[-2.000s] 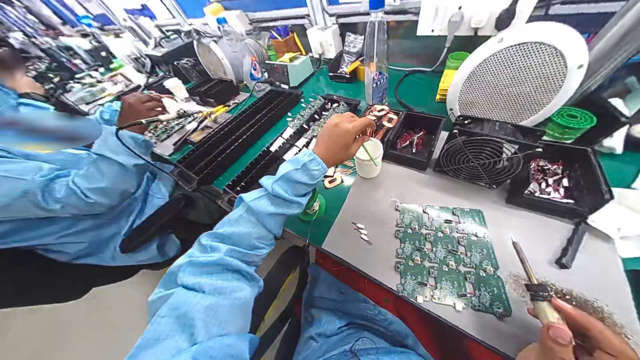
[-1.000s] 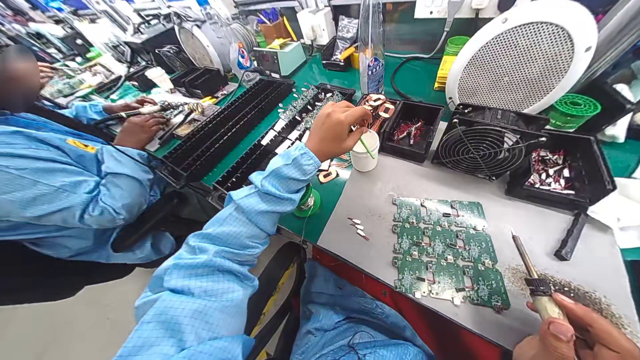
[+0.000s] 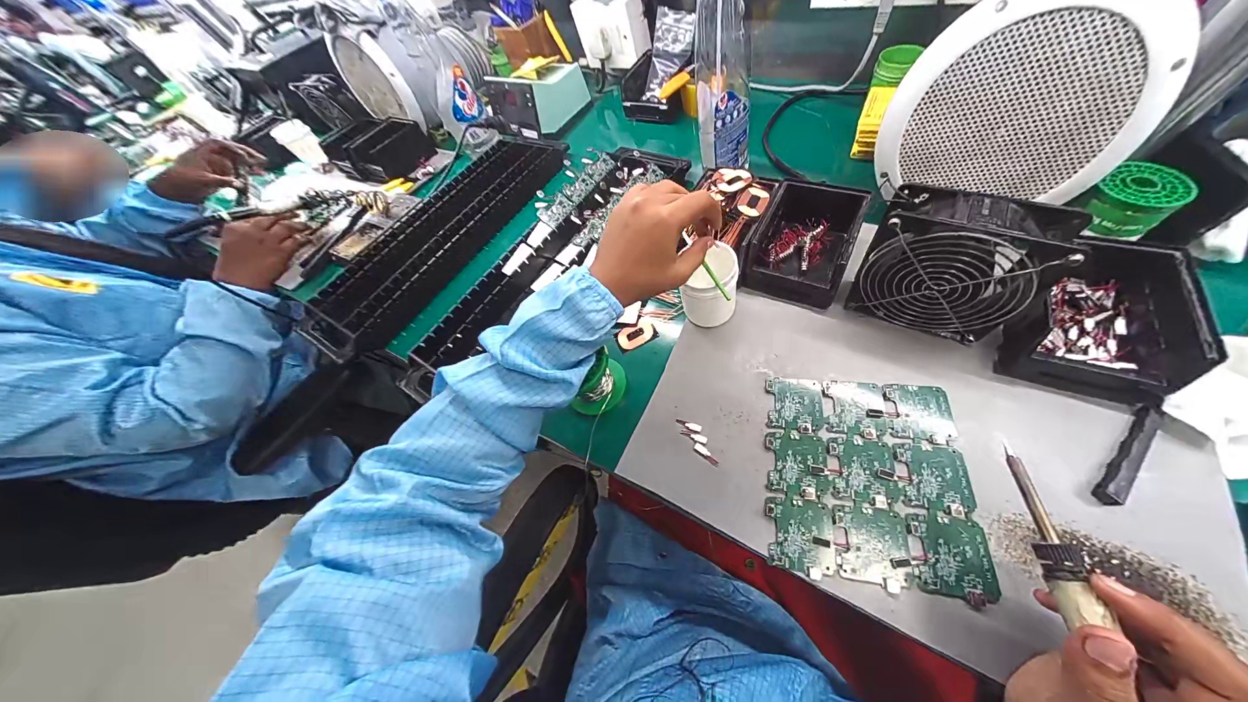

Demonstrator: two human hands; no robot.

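My left hand [image 3: 655, 239] is over a small white cup [image 3: 710, 300] at the middle, its fingertips pinched at the rim beside a thin green stick [image 3: 717, 276]; whether they grip something is hidden. At the lower right my right hand [image 3: 1121, 639] holds a soldering iron [image 3: 1043, 517] by its handle, tip pointing up and away. Left of the iron lies a panel of green circuit boards [image 3: 868, 487] on the grey mat [image 3: 726, 507]. Several small white parts with leads [image 3: 698, 444] rest left of the panel. A green solder spool [image 3: 600, 385] stands below my left wrist.
Behind the mat are a black fan [image 3: 941, 278], black bins of red-wired parts [image 3: 804, 244] [image 3: 1170, 341], copper coils [image 3: 731, 190], a plastic bottle [image 3: 723, 107] and a round speaker-like grille [image 3: 1014, 97]. Long black racks [image 3: 439, 234] reach left, beside a co-worker's hands [image 3: 255, 244]. A black-handled tool [image 3: 1129, 453] lies right.
My left hand stays over the white cup, with only small movement of its fingers. My right hand still holds the soldering iron beside the boards.
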